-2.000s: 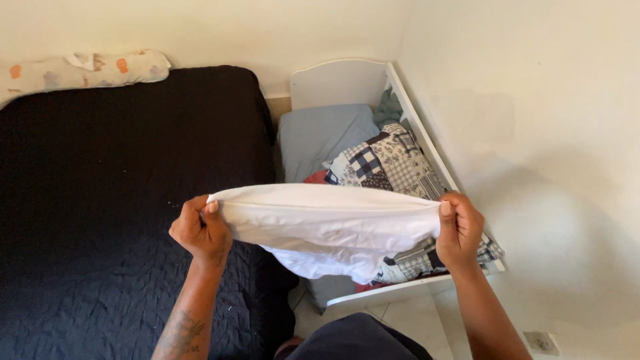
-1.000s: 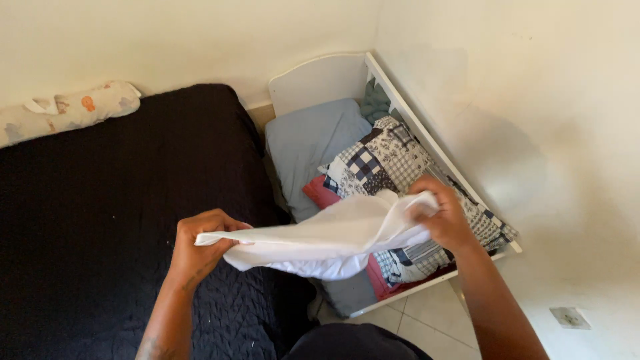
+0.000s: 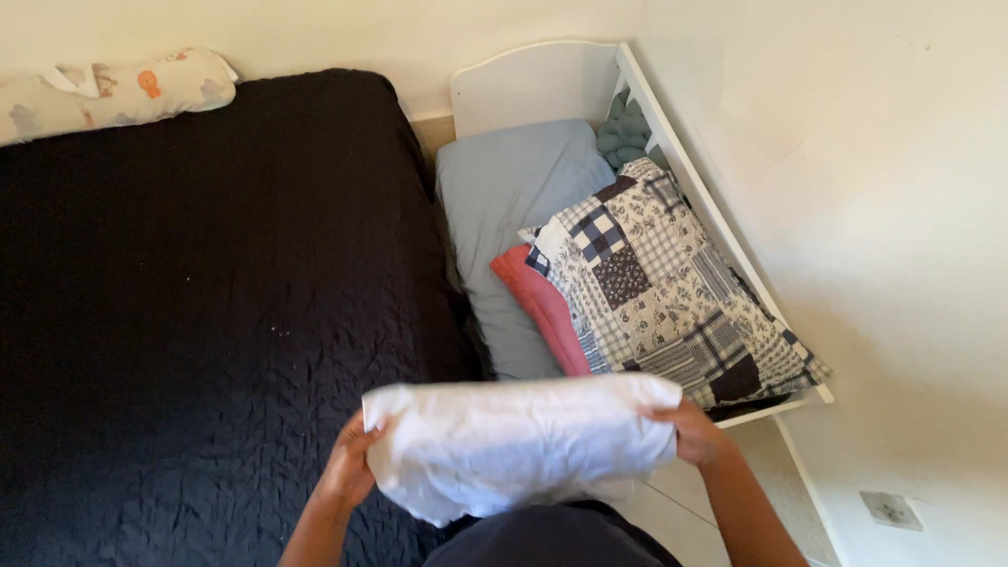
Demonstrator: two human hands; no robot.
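A white cloth [image 3: 524,441] is stretched between my two hands, low in the view and close to my body. My left hand [image 3: 353,461] grips its left edge, with the thumb on the near face. At the upper right corner of the cloth, my right hand [image 3: 691,433] pinches the other end. The cloth hangs in loose folds below its upper edge, slightly blurred. What kind of linen or garment it is, I cannot tell.
A large bed with a black quilted cover [image 3: 236,276] lies left, a printed bolster [image 3: 173,87] at its head. Beside it, a white crib frame [image 3: 543,90] holds a grey-blue mattress [image 3: 512,181], a red pillow [image 3: 543,311], a patchwork pillow [image 3: 654,283] and a green braided cushion [image 3: 626,138].
Both hands have drawn the white cloth down toward my body. It was bunched between them one second ago and now spreads out flatter. More of the patchwork pillow shows.
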